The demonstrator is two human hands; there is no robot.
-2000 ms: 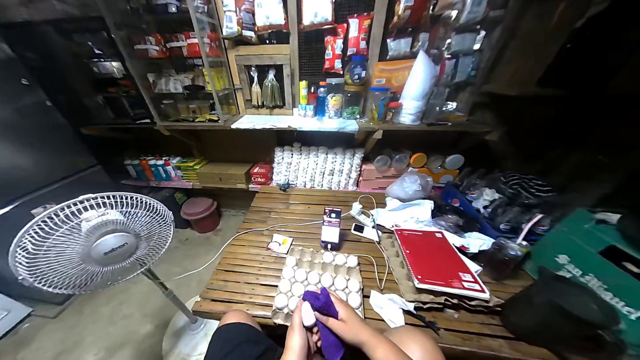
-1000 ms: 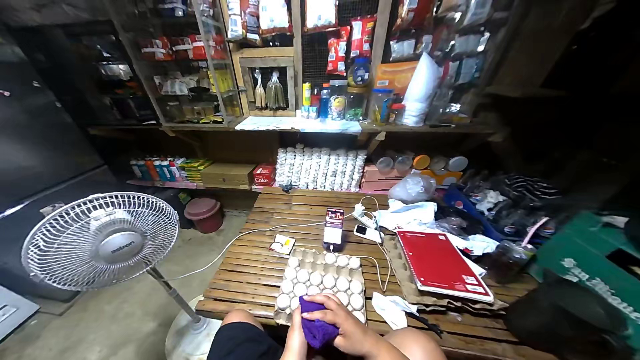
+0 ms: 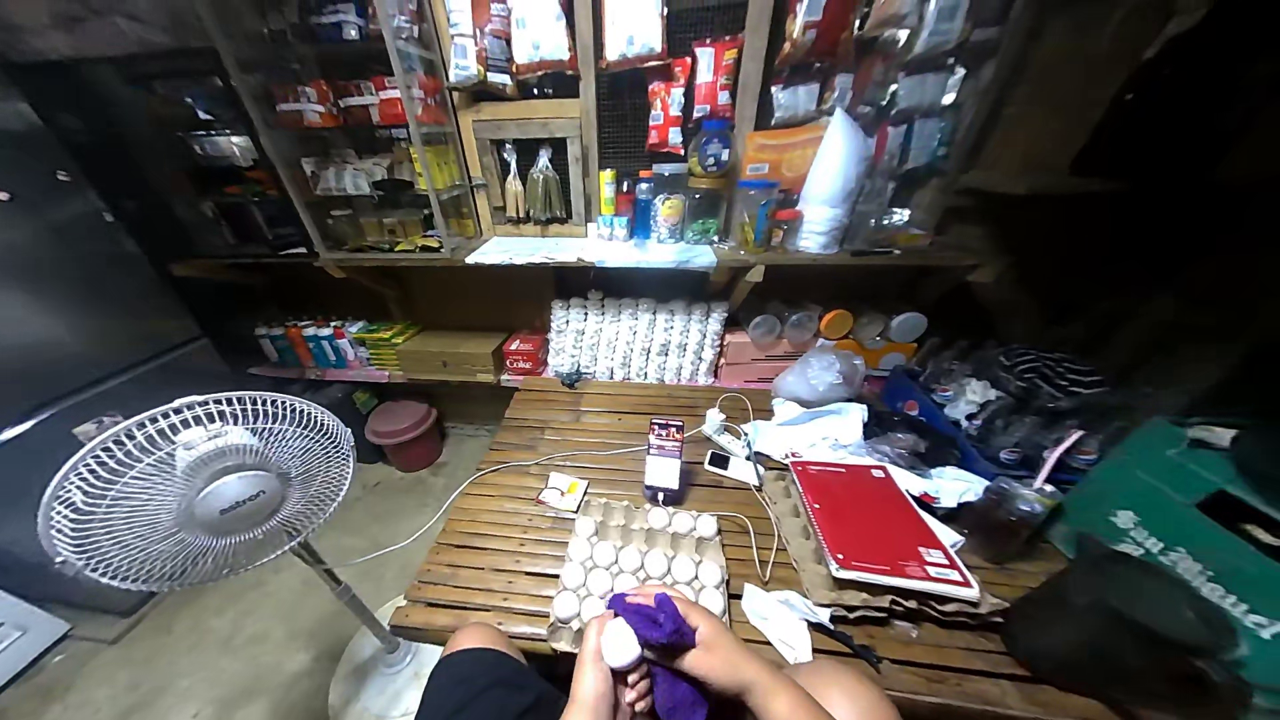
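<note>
Low in the view, my left hand (image 3: 597,680) grips a white egg (image 3: 621,645) above my lap. My right hand (image 3: 708,640) holds a bunched purple cloth (image 3: 655,622) against the egg's right side, and part of the cloth hangs down below. Just beyond both hands lies a cardboard egg tray (image 3: 640,545) with rows of white eggs and some bare cups at its far side. A phone (image 3: 664,465) with a lit screen stands upright behind the tray, a cable at its base.
A slatted bamboo table (image 3: 480,570) carries a red notebook (image 3: 880,525) on another egg tray, a white device (image 3: 733,467), a small packet (image 3: 562,492) and a crumpled white cloth (image 3: 785,615). A fan (image 3: 235,500) stands left, a green crate (image 3: 1160,540) right. Stacked white eggs (image 3: 638,340) fill the shelf behind.
The egg, covered by the purple cloth and my hands one second ago, shows again in my left hand. The cloth has shifted to the egg's right side and hangs lower.
</note>
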